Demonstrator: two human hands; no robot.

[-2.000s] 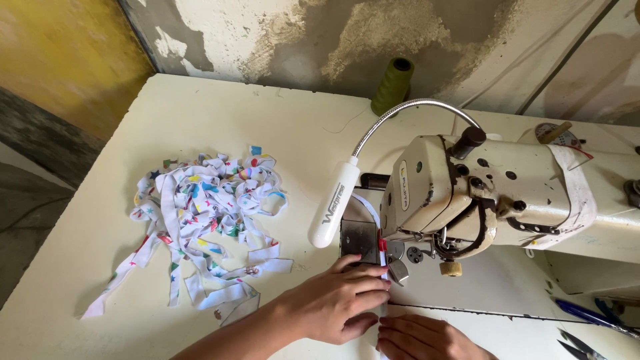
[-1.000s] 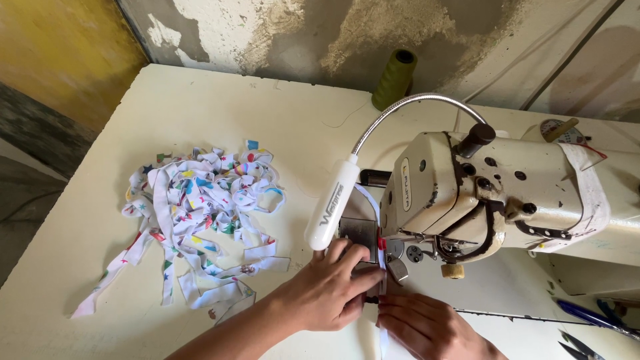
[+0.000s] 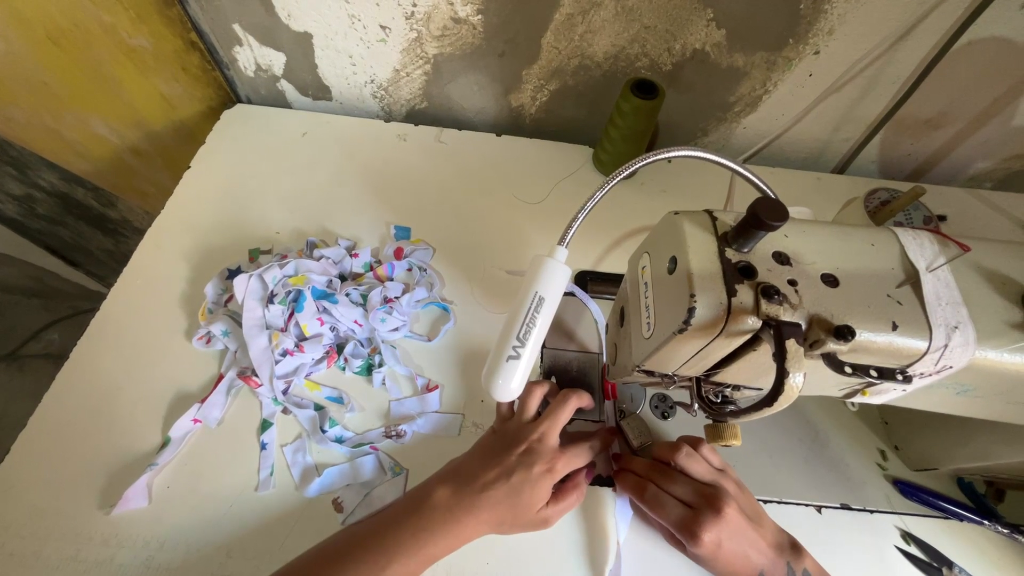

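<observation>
A narrow white fabric strip runs front to back under the head of a Fujita industrial sewing machine, with a red piece at the presser foot area. My left hand lies just left of the foot, its thumb and index finger at the strip. On the right, my right hand has its fingertips pinching the strip, close to the left fingertips. The strip's near end hangs between both hands. A white gooseneck lamp hangs over the left fingers and hides part of the metal plate.
A heap of printed fabric strips lies left on the table. An olive thread cone stands at the back, near the stained wall. Dark blades and a blue-handled tool are at the lower right.
My left hand has shifted around beside the presser foot, and its fingers are now more bent. My right hand has moved up along the strip since the earliest frame.
</observation>
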